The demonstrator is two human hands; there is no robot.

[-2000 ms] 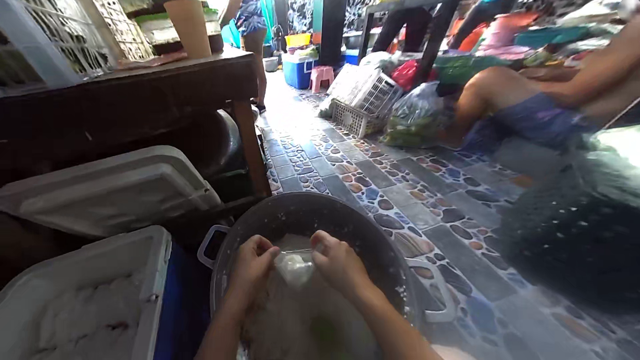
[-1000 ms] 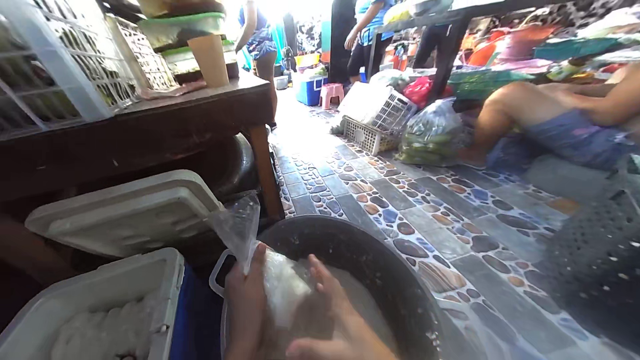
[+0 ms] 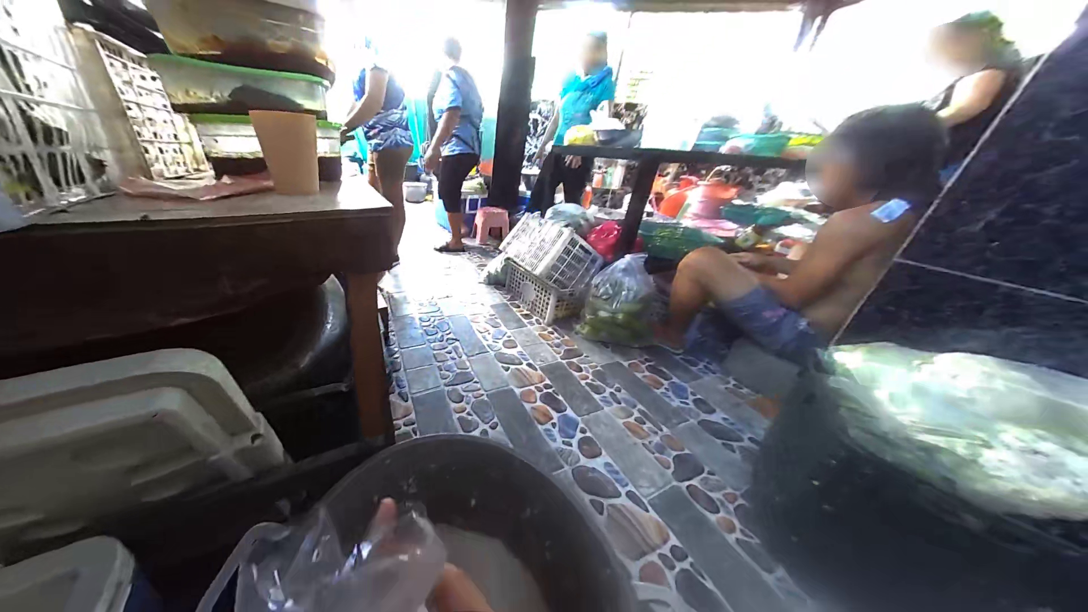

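A clear plastic bag (image 3: 340, 561) is held up at the bottom, over the left side of a large dark round tub (image 3: 569, 501). Whitish, cloudy contents (image 3: 497, 565) lie in the tub. Part of my right hand (image 3: 459, 588) shows at the lower right edge of the bag, gripping it. A fingertip rises behind the film, and I cannot tell which hand it belongs to. The rest of my left hand is hidden by the bag or out of frame. What the bag holds is unclear.
A white cooler lid (image 3: 127, 425) leans at left, under a wooden table (image 3: 212, 204) with stacked food containers (image 3: 238, 85). A dark basket with a greenish-white plastic bag (image 3: 960, 425) stands at right. A person (image 3: 850, 229) sits beyond; others stand behind.
The hands and bag have moved down and left in view, and the hands are now mostly out of sight. The view has tilted up, bringing more people into frame.
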